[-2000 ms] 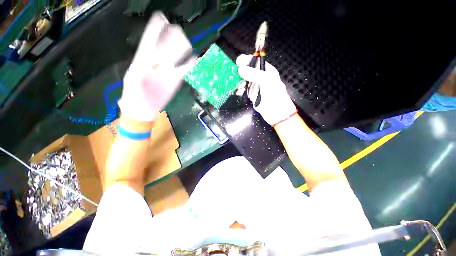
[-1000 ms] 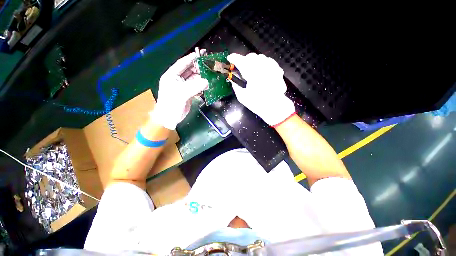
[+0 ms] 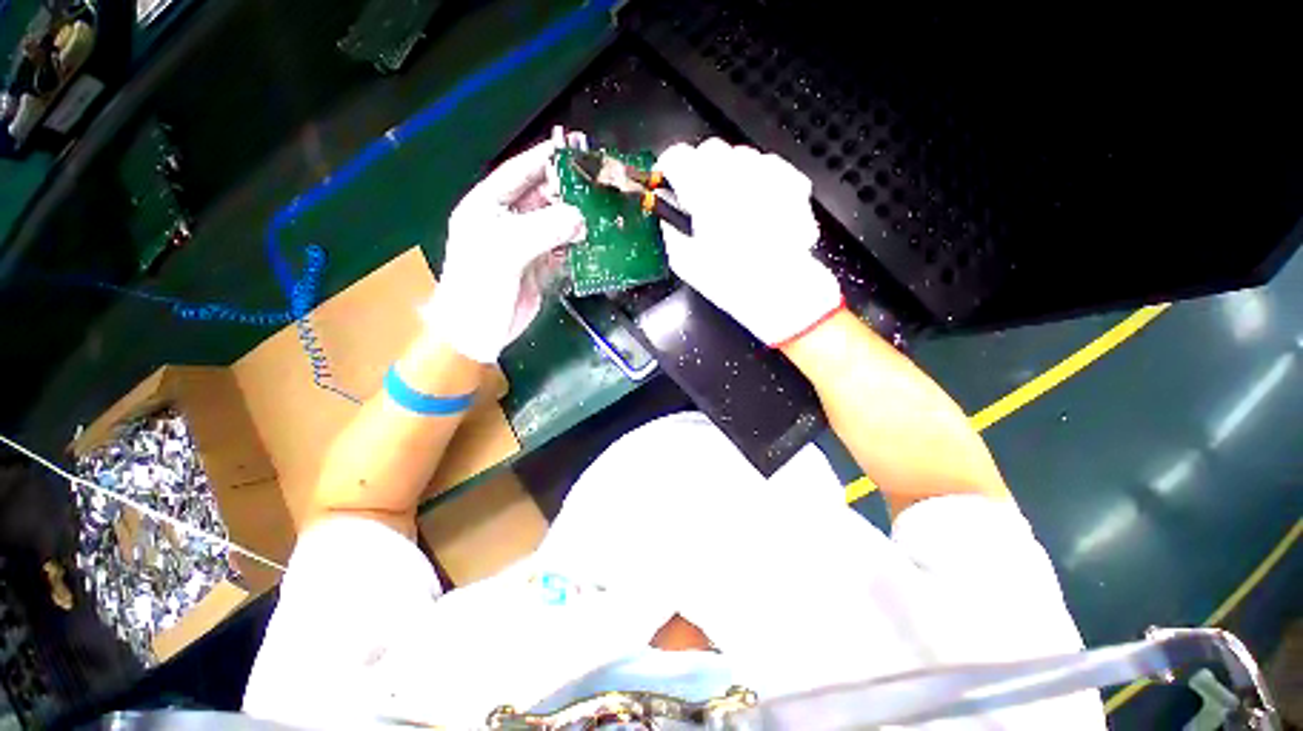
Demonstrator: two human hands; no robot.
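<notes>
My left hand [image 3: 500, 257], in a white glove with a blue band at the wrist, grips the left edge of a green circuit board [image 3: 617, 240]. My right hand [image 3: 755, 243], gloved in white, holds diagonal cutters [image 3: 626, 177] with orange and black handles. The cutter jaws point left and lie over the board's upper left part. Whether they touch a lead is too small to tell. The board is held above a black tray [image 3: 729, 374] speckled with tiny bright clippings.
A black perforated box [image 3: 915, 186] stands at upper right. A carton [image 3: 250, 479] of small silvery parts [image 3: 143, 528] is at lower left. A metal handle [image 3: 612, 346] is beside the tray. A blue coiled cord [image 3: 307, 293] lies behind the carton. More boards [image 3: 155, 200] lie at upper left.
Two seconds ago my left hand was blurred, left of the board, and the cutters pointed up. Since then my left hand took the board's edge and the cutters came over it.
</notes>
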